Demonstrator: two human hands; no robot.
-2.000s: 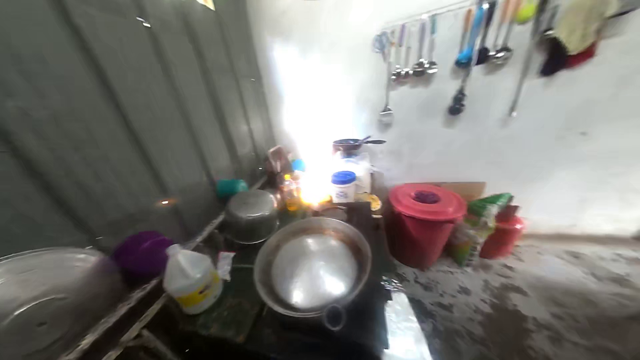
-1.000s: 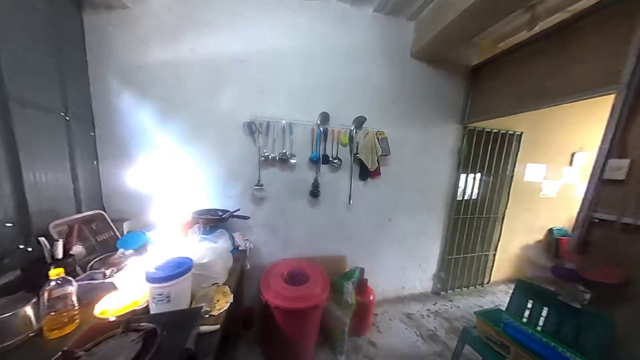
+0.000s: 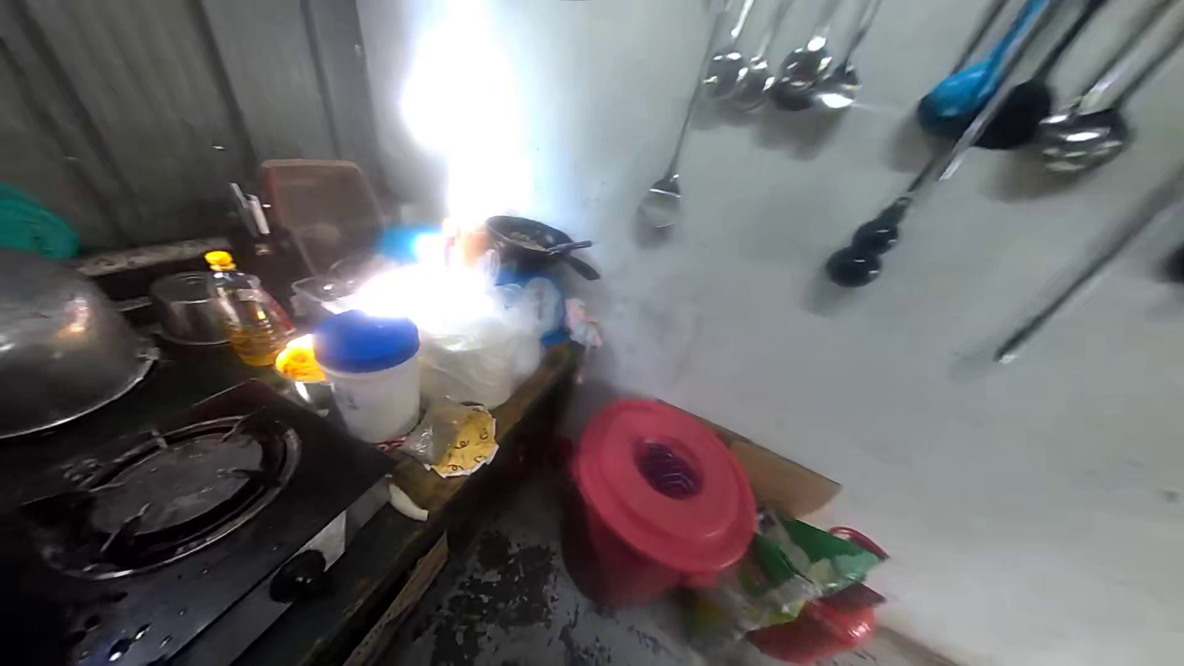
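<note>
Neither of my hands shows in the head view, so what they hold is hidden. At the lower left is a black gas stove (image 3: 176,490) with a round burner and a black knob (image 3: 298,575). An upturned metal bowl or pot (image 3: 55,342) lies at the far left. Beside it stands a clear bottle of yellow oil with a yellow cap (image 3: 242,314). A white tub with a blue lid (image 3: 368,375) is behind the stove, next to a pale plastic bag (image 3: 472,356) and a yellow patterned piece (image 3: 466,442).
A red lidded bucket (image 3: 666,490) stands on the floor right of the counter edge (image 3: 435,499). Beside it lie a green packet (image 3: 819,555) and a red container (image 3: 823,624). A black pan (image 3: 529,242) sits at the back corner. Ladles (image 3: 1082,139) and a fork-like utensil (image 3: 662,199) hang on the wall.
The view has swung up and right toward the doorway, then back down to the counter and closer. The wide metal pan seen on the counter two seconds ago is out of view.
</note>
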